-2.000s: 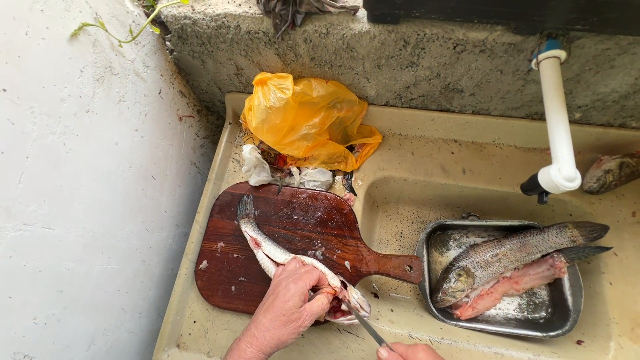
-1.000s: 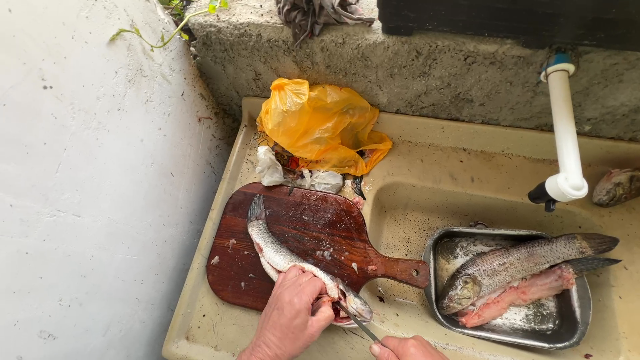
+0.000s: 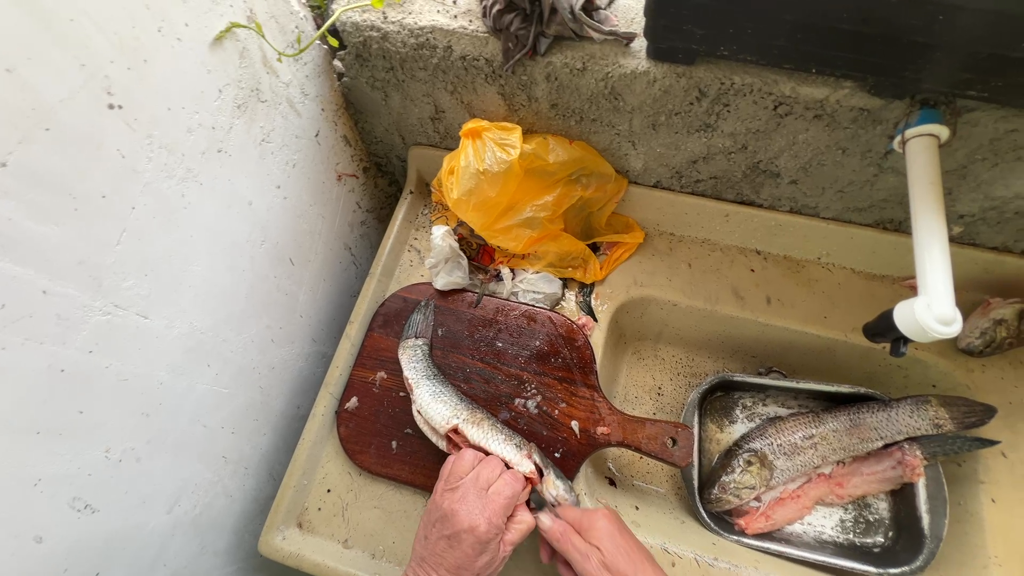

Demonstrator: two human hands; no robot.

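A scaly fish (image 3: 464,412) with its belly slit lies across the dark wooden cutting board (image 3: 512,360), tail toward the upper left, its head overhanging the near edge. My left hand (image 3: 472,512) grips it near the gills, fingers closed at the opening. Close to the fish's head, my right hand (image 3: 596,540) is closed on the knife, whose blade is mostly hidden here between the hand and the head; earlier frames show it clearly. To the right, a metal tray (image 3: 832,552) holds a whole fish (image 3: 848,436) and a skinned pink fish piece (image 3: 832,488).
A yellow plastic bag (image 3: 536,200) and crumpled white plastic (image 3: 448,260) lie behind the board on the beige sink (image 3: 680,216). A white pipe with a black tap end (image 3: 932,232) hangs above the basin. A fish head (image 3: 992,326) is at the right. A white wall (image 3: 160,288) bounds the left.
My right hand has come closer to my left, up against the fish's head, and the knife blade that showed before is now mostly hidden. The fish's head has turned more downward.
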